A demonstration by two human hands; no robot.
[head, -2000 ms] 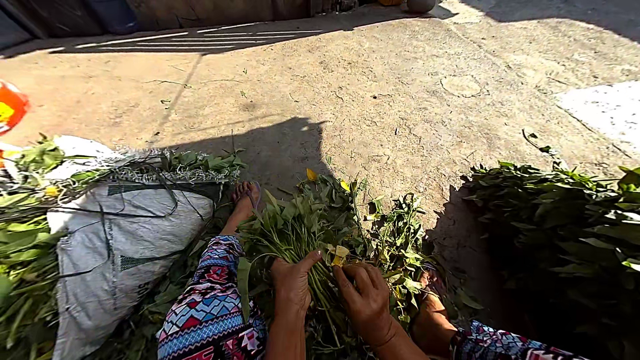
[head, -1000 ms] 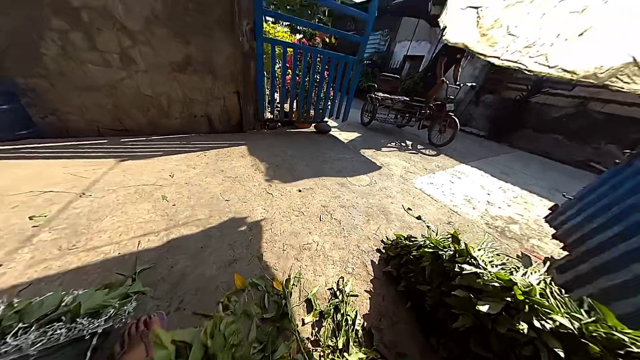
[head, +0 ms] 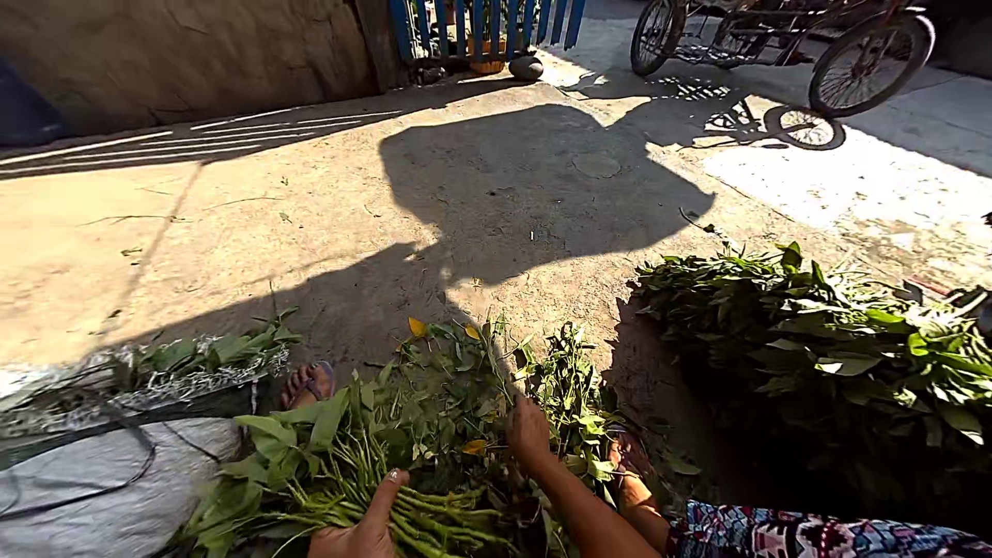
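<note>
A bunch of leafy green stems (head: 434, 511) lies in my left hand (head: 360, 531), at the bottom of the view, its thumb across the stems and its leaves spreading left. My right hand (head: 529, 434) reaches down into a pile of loose leafy greens (head: 570, 380) between my feet; thin stems rise by its fingers, but whether it grips them I cannot tell. Some leaves in the pile are yellow. A large stack of leafy greens (head: 821, 349) stands to the right.
A white woven sack (head: 101, 488) with greens on its top lies at the left. My sandalled feet stand on either side of the pile. Farther off are a wall (head: 194, 54), a blue slatted gate (head: 480, 27), a stone (head: 526, 68) and a parked pedal tricycle (head: 860, 62).
Two seconds ago both hands were together over the greens with something yellow between them. Now they are apart, the left holding a bunch. The view has swung up and back down.
</note>
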